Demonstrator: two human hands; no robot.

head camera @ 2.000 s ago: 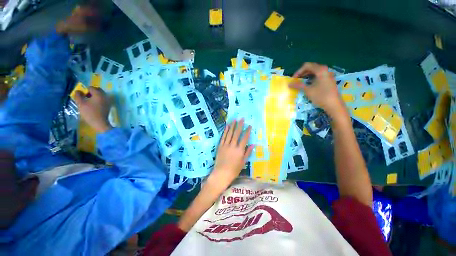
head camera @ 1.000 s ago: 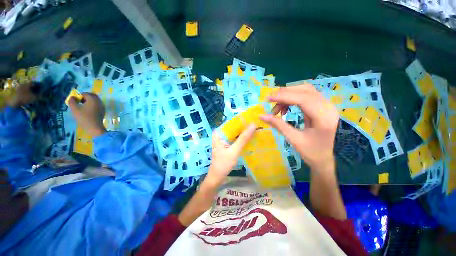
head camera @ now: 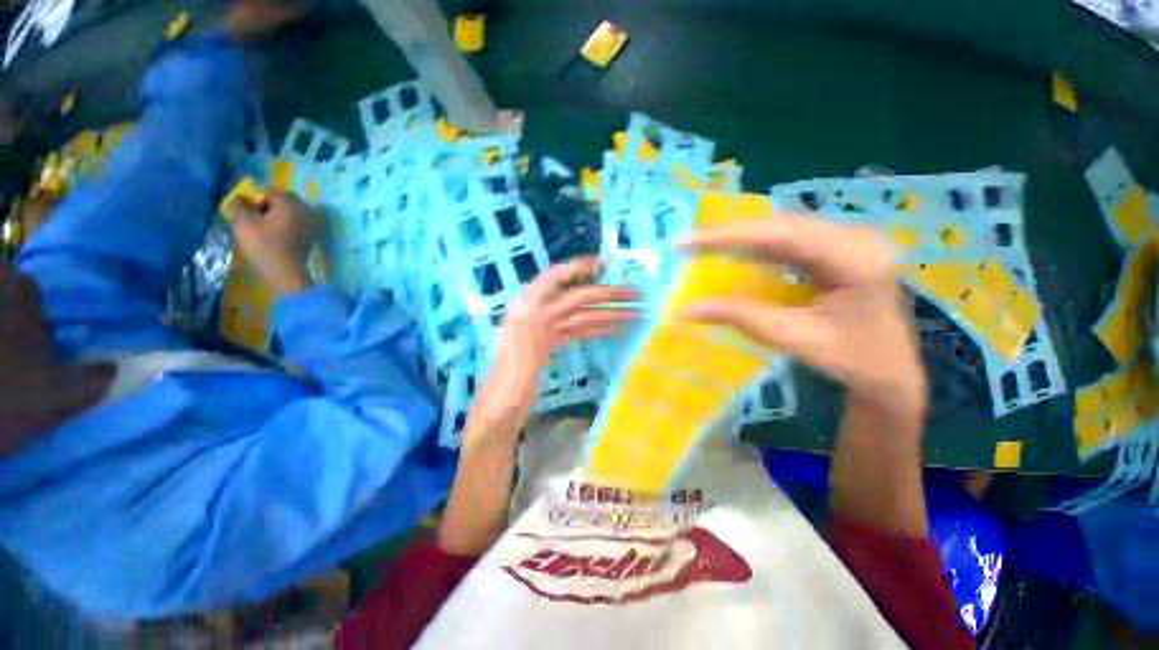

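Note:
A film sheet with yellow stickers (head camera: 674, 400) slants from the heap down over the white apron. My right hand (head camera: 826, 298), blurred, is at its upper part, with thumb and fingers around the sheet; the fingertips' exact contact is blurred. My left hand (head camera: 547, 324) is beside the sheet's left edge, fingers spread, over the pale blue waste matrix (head camera: 489, 273). I see nothing held in it.
Another worker in a blue smock (head camera: 229, 444) sits at left, holding a yellow piece (head camera: 244, 196). More sheets (head camera: 972, 286) lie right. Filmed housings (head camera: 604, 45) lie on the dark green belt (head camera: 788, 89). A grey metal post (head camera: 439, 64) stands at upper left.
My left hand has moved off the sheet, up and left, and its fingers have spread. My right hand has shifted right. The dark-framed housings on the belt have moved slightly left.

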